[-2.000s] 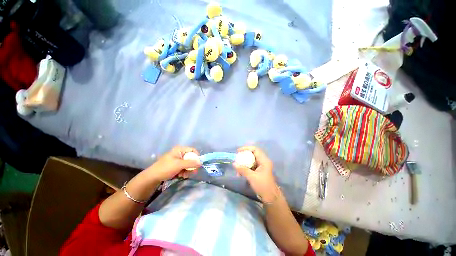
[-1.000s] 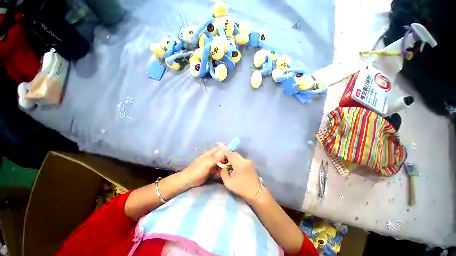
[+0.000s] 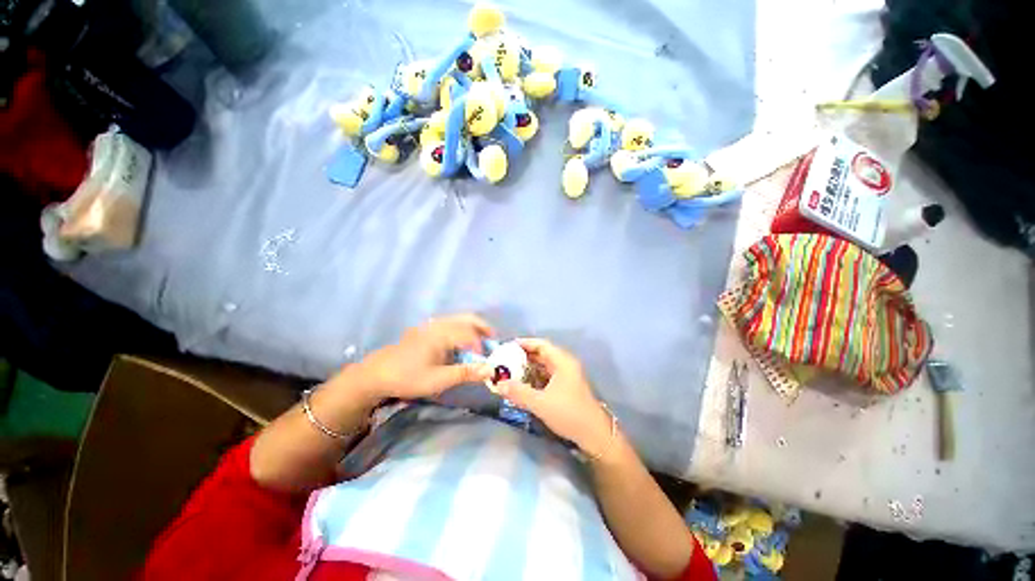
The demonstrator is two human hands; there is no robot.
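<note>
A plush piece (image 3: 507, 363) with a pale-yellow round end and a dark red mark is held over the table's front edge. My right hand (image 3: 553, 392) grips this round end between thumb and fingers. My left hand (image 3: 429, 358) is beside it on the left, its fingertips at the blue part of the piece. A blue tab shows just below the round end. Whether a needle or thread is at the fingertips I cannot tell. A pile of blue-and-yellow plush pieces (image 3: 481, 108) lies farther back on the grey-blue cloth.
At right are a striped cloth pouch (image 3: 834, 312), a printed box (image 3: 842, 191), a silver tool (image 3: 735, 405), a brush (image 3: 943, 411) and a spray bottle (image 3: 942, 74). A tissue pack (image 3: 111, 193) is at left. Cartons stand at lower left (image 3: 153, 454) and lower right.
The piece was stretched between both hands, then mostly hidden in my closed-together hands. Now its round end faces up in my right hand, and my left hand has shifted a little left.
</note>
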